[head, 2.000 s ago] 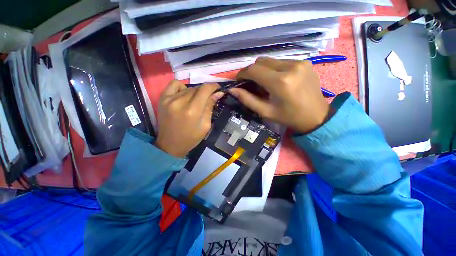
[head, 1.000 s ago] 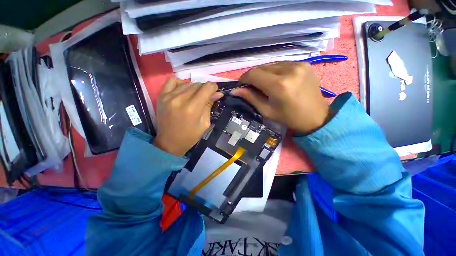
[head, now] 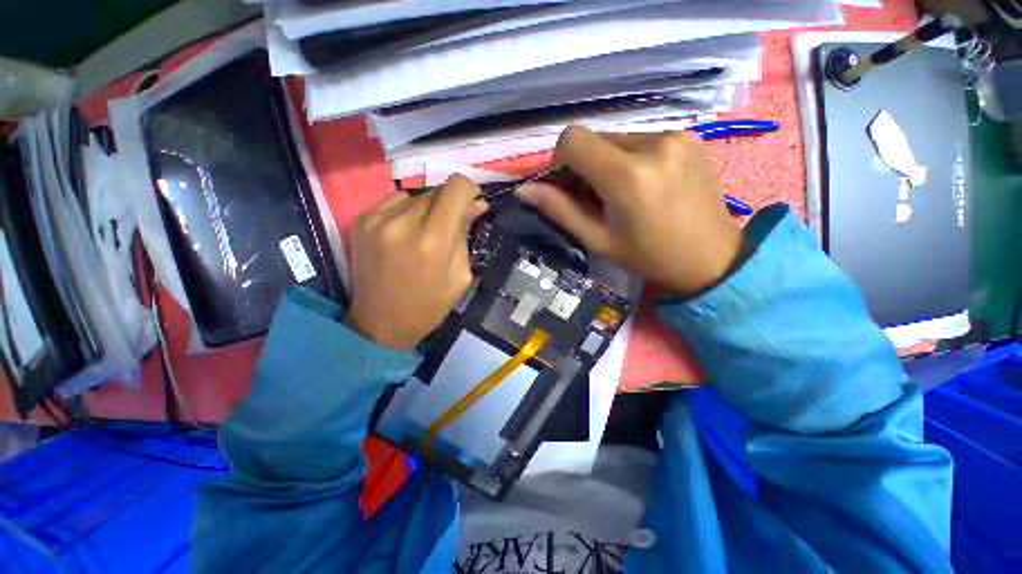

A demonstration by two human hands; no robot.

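The opened tablet (head: 538, 370) lies aslant in front of me, its silver battery (head: 465, 392), orange flex cable (head: 488, 390) and board shields (head: 538, 294) exposed. My left hand (head: 412, 264) grips the tablet's upper left side, with thumb and index finger at its top end. My right hand (head: 644, 207) pinches a thin black strip (head: 521, 183) between thumb and index finger above the top end. The strip runs towards my left fingertips; whether they also pinch it is hard to tell. The fingers hide part of the top edge.
Stacked dark slabs with white sheets (head: 560, 67) stand behind the work. Blue-handled cutters (head: 734, 129) lie partly behind my right hand. A glossy black tablet (head: 230, 202) is at left, a grey back cover (head: 897, 247) at right. Blue crates (head: 975, 448) are at the near edge.
My right fingers have lifted slightly up from the tablet's top end with the black strip. My left index finger is more raised. The tablet has hardly moved.
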